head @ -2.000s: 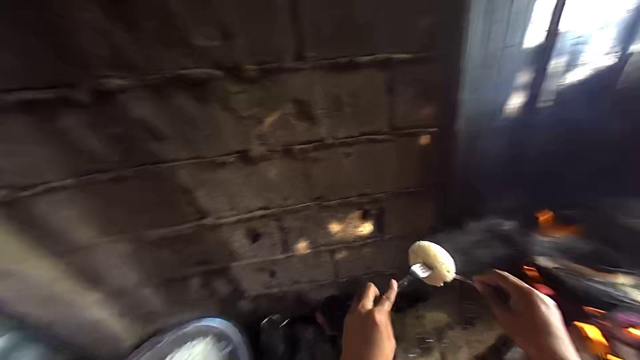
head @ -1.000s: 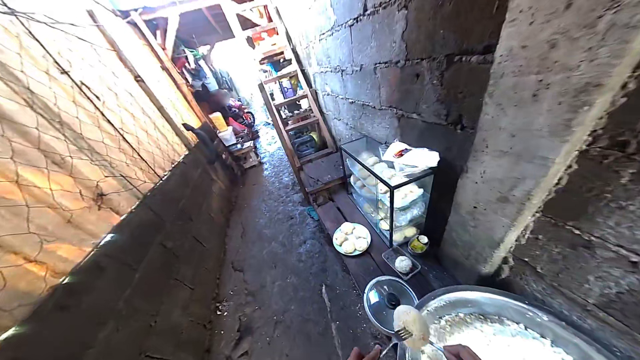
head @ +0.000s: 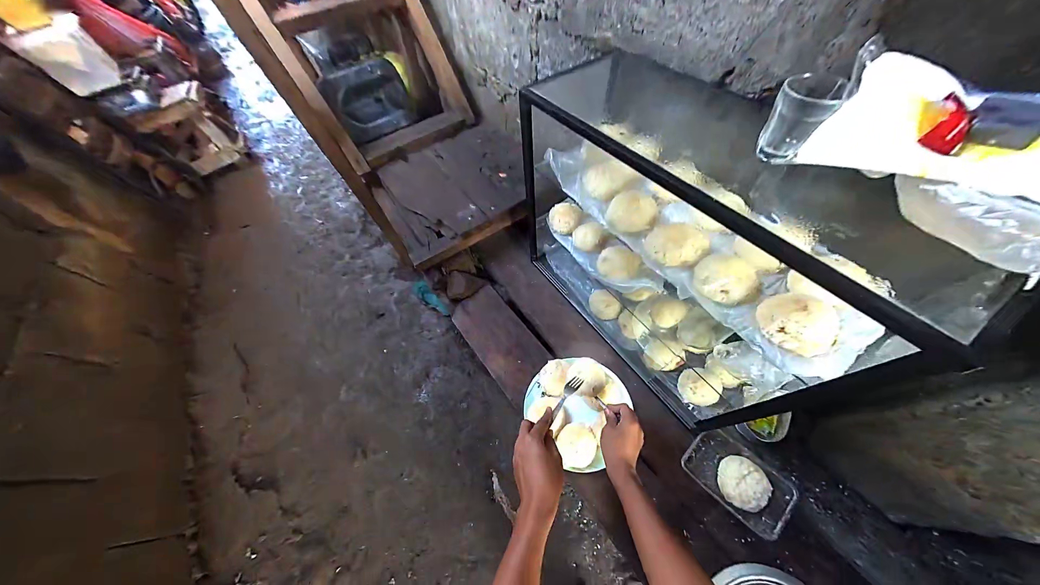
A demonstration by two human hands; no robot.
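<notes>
My left hand (head: 538,465) holds a metal fork (head: 572,387) over a round pale plate (head: 532,398) on a dark wooden plank. A thin metal utensil (head: 601,403), whose type I cannot tell, is pinched in my right hand (head: 621,439). Between the tips of the two utensils lies a round whitish bread or dough piece (head: 588,377) at the plate's far side. Several like pieces share the plate, one (head: 577,446) of them near my wrists. The fingers partly cover the plate and the utensil handles.
A black-framed glass case (head: 772,244) of round breads stands to the right, with a drinking glass (head: 800,116) and plastic bags on top. Below it, a clear tray (head: 751,520) holds one dough ball. A wooden ladder-like shelf (head: 451,195) stands beyond the planks; a mesh of cracked concrete floor (head: 325,366) runs left.
My hands have moved from beside the large metal basin to the plate, bringing the round piece held between the utensils. The view has swung from the fire and block wall to the glass case.
</notes>
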